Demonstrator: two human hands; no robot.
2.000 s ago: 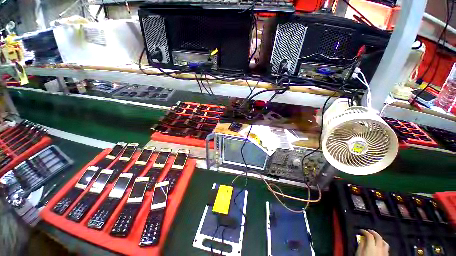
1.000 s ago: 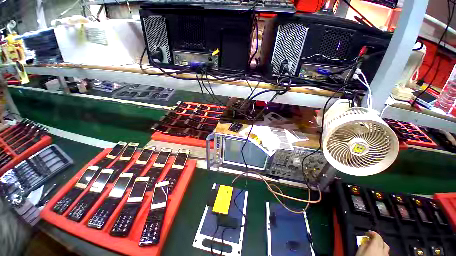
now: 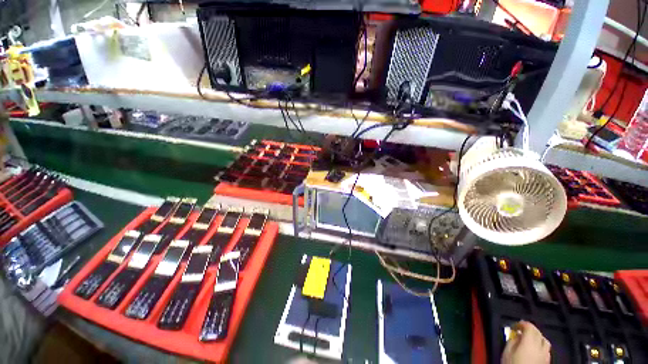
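My right hand (image 3: 526, 345) is at the bottom right, over the near row of the black phone tray (image 3: 561, 319). Its fingertips are at a small yellow and white piece (image 3: 509, 333); whether they grip it is unclear. Phones lie back up in the tray. A small blurred skin-toned patch at the bottom edge, below the left blue test pad (image 3: 332, 333), may be my left hand (image 3: 302, 360); it is mostly cut off. A yellow card (image 3: 317, 278) and a dark block (image 3: 325, 306) lie on that pad. The right blue test pad (image 3: 410, 323) has small dark pieces on it.
A red tray (image 3: 249, 304) of keypad phones stands left of the pads. The radio tester (image 3: 348, 213) stands behind them, with copper-brown cable loops (image 3: 419, 281) and hanging black cables. A fan (image 3: 511, 197) and a slanted grey post (image 3: 568, 78) stand right. More trays are farther left and behind.
My right hand has shifted slightly at the same place in the black tray. A small skin-toned patch has appeared at the bottom edge below the left pad.
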